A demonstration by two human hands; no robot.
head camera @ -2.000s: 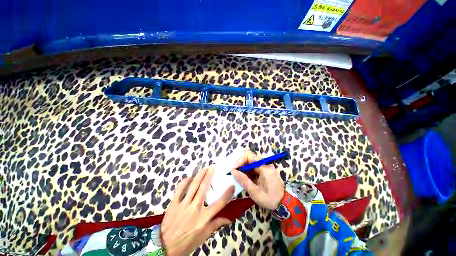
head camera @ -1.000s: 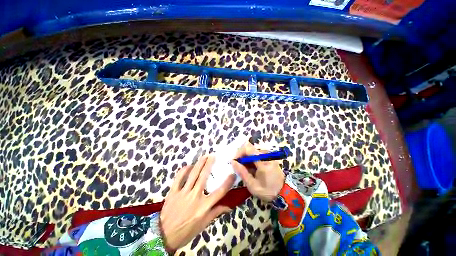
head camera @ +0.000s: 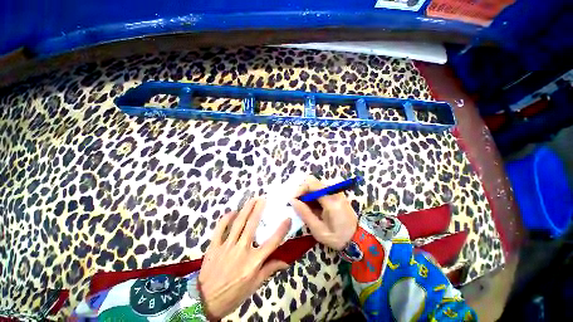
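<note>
A small white paper slip point(head camera: 274, 217) lies on the leopard-print material point(head camera: 169, 170). My left hand point(head camera: 235, 267) lies flat, fingers spread, over the slip's left and lower edge. My right hand point(head camera: 330, 217) holds a blue pen point(head camera: 332, 189) with its tip end at the slip; the exact tip is hard to make out. A long narrow blue cutting die point(head camera: 283, 117) lies on the material beyond my hands, its pointed end to the left and white writing on its near side.
Red strips point(head camera: 427, 220) show in gaps of the material near me. The blue press beam point(head camera: 220, 19) spans the far side. A dark red board point(head camera: 468, 129) edges the right. A blue bin point(head camera: 540, 192) stands beyond it.
The view has shifted a little. The pen leans at a slightly different angle in my right hand. My left hand stays on the slip, and the die lies in the same place on the material.
</note>
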